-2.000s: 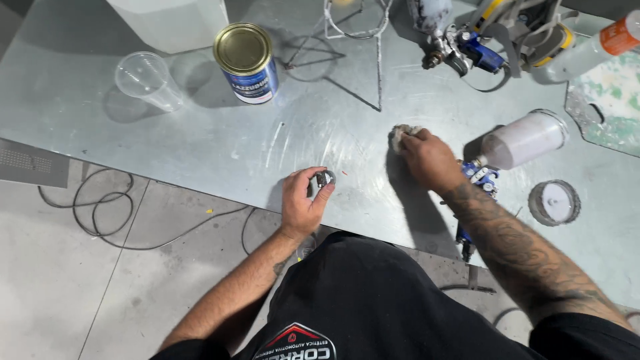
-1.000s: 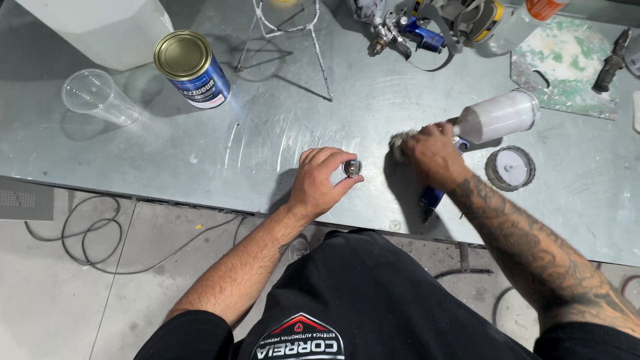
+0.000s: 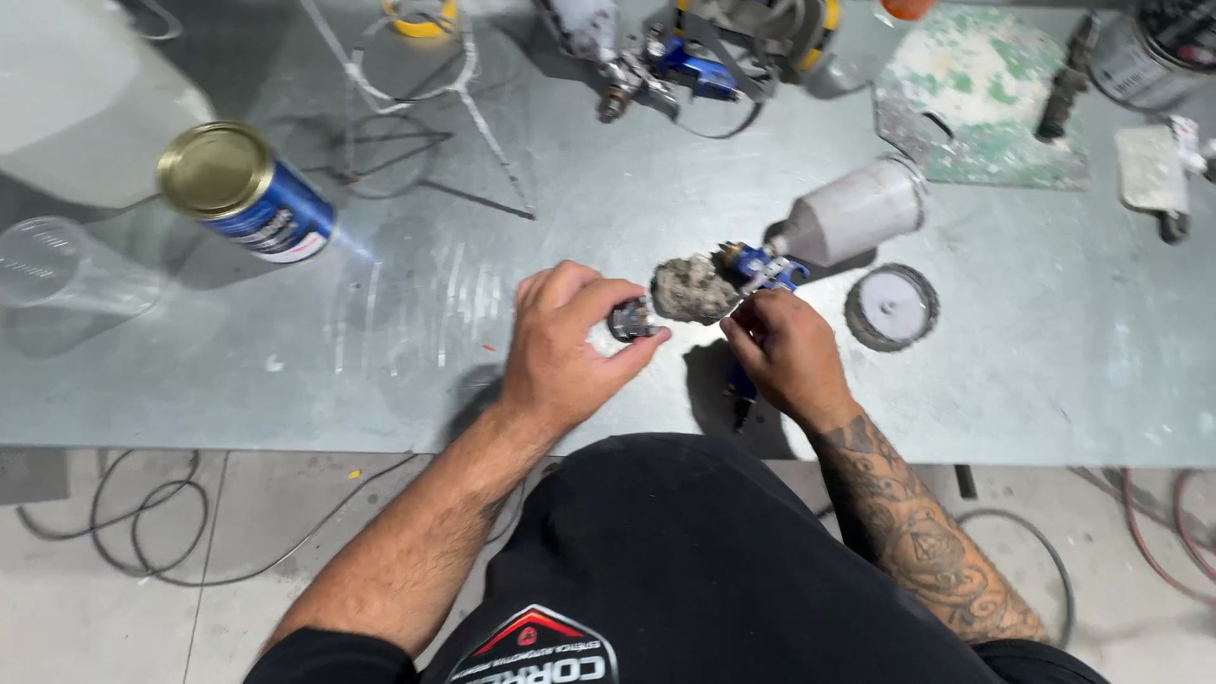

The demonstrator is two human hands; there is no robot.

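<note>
My left hand (image 3: 575, 347) grips a small round metal part (image 3: 629, 321) between thumb and fingers, probably a spray gun's air cap. My right hand (image 3: 788, 356) is beside a crumpled grey rag (image 3: 692, 289), its fingertips pinched at the body of a blue spray gun (image 3: 765, 266). Whether those fingers hold the rag's edge or the gun cannot be told. The gun lies on the metal table, partly hidden under the hand, with its translucent cup (image 3: 855, 211) pointing up and right. A round cup lid (image 3: 891, 307) lies right of it.
A blue can (image 3: 275, 214), a clear plastic cup (image 3: 71, 266) and a large white container (image 3: 85, 104) stand at the left. Behind are a wire stand (image 3: 489, 142), another spray gun (image 3: 698, 71) and a respirator (image 3: 750, 28). A paint-stained board (image 3: 988, 104) lies at the back right.
My right hand has moved off the bunched rag, which now shows beside the spray gun, and is at the gun's body. My left hand still grips the small metal part.
</note>
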